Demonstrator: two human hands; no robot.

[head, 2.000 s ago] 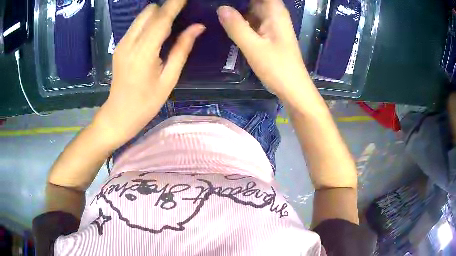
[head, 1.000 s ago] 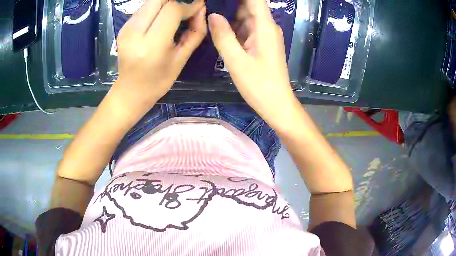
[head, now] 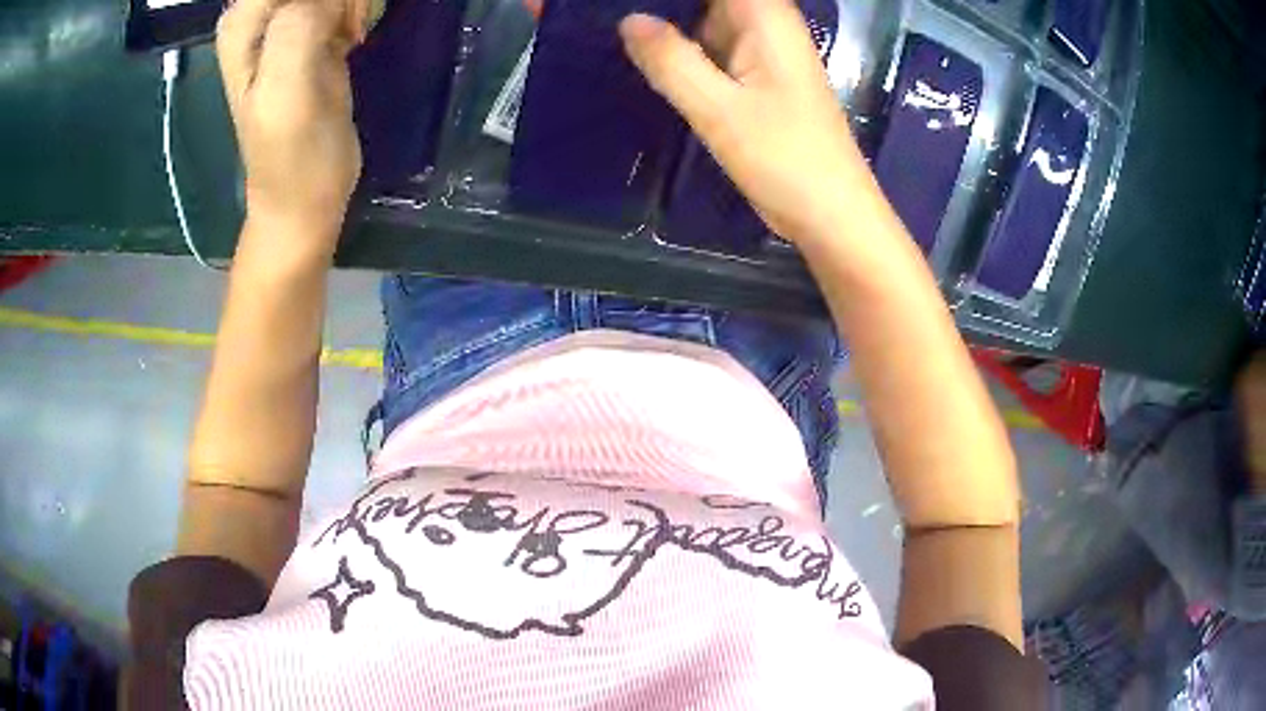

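Note:
A dark purple-blue phone case [head: 590, 118] lies over the clear blister tray [head: 958, 299], in front of me at the top of the picture. My right hand [head: 764, 118] is at its right side, with the thumb on its face and the fingers partly behind it or cut off. My left hand [head: 294, 118] is bent at the tray's left part, apart from this case; its fingertips are cut off by the top edge, so what they hold is hidden. More cases sit in the pockets, one at the right [head: 930, 139]. A white printed label [head: 511, 104] shows beside the case.
A black smartphone [head: 174, 21] with a white cable [head: 172, 153] lies at the upper left on the dark green bench [head: 83, 167]. Beyond the bench's front edge at the right are a red stool part [head: 1062, 396] and a person's grey clothing [head: 1180, 458].
The tray now shows turned and shifted, with more of its right end in view. My left hand has moved left, away from my right hand. A case now shows at a slant by my right thumb.

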